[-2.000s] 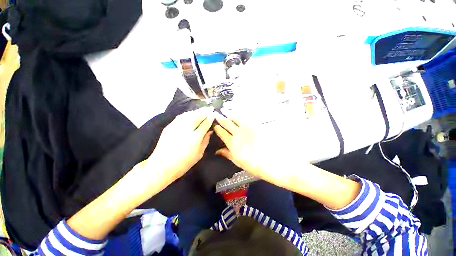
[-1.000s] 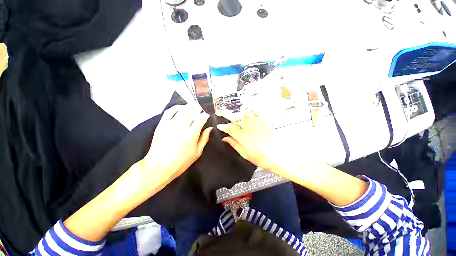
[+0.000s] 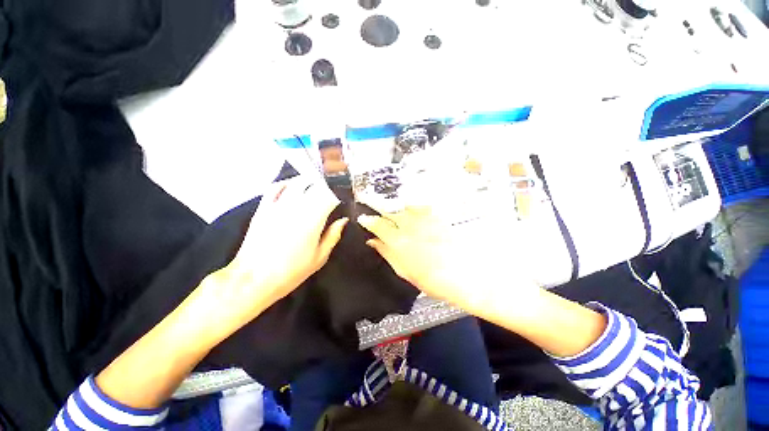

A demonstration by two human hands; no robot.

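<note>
A black garment (image 3: 160, 244) lies left of the needle area and hangs over the front table edge. My left hand (image 3: 291, 223) lies on the cloth with its fingertips close to the presser foot (image 3: 344, 181). My right hand (image 3: 413, 244) is just right of it, thumb and fingers at the cloth's edge below the foot. The fingertips of both hands nearly meet. The needle tip and the seam are too small and bright to tell. The white sewing machine head (image 3: 481, 67) with a blue stripe stands above the hands.
A dark control panel (image 3: 704, 114) is at the upper right. Two dark straps cross the machine bed (image 3: 599, 219) at right. Small tan tabs (image 3: 518, 181) sit right of the needle. Black cloth with white cord (image 3: 674, 295) lies low at right. A blue crate (image 3: 742, 168) is at the right edge.
Compared with two seconds ago, more black cloth hangs below my hands over the front edge. Both hands stay near the presser foot. The view has shifted slightly.
</note>
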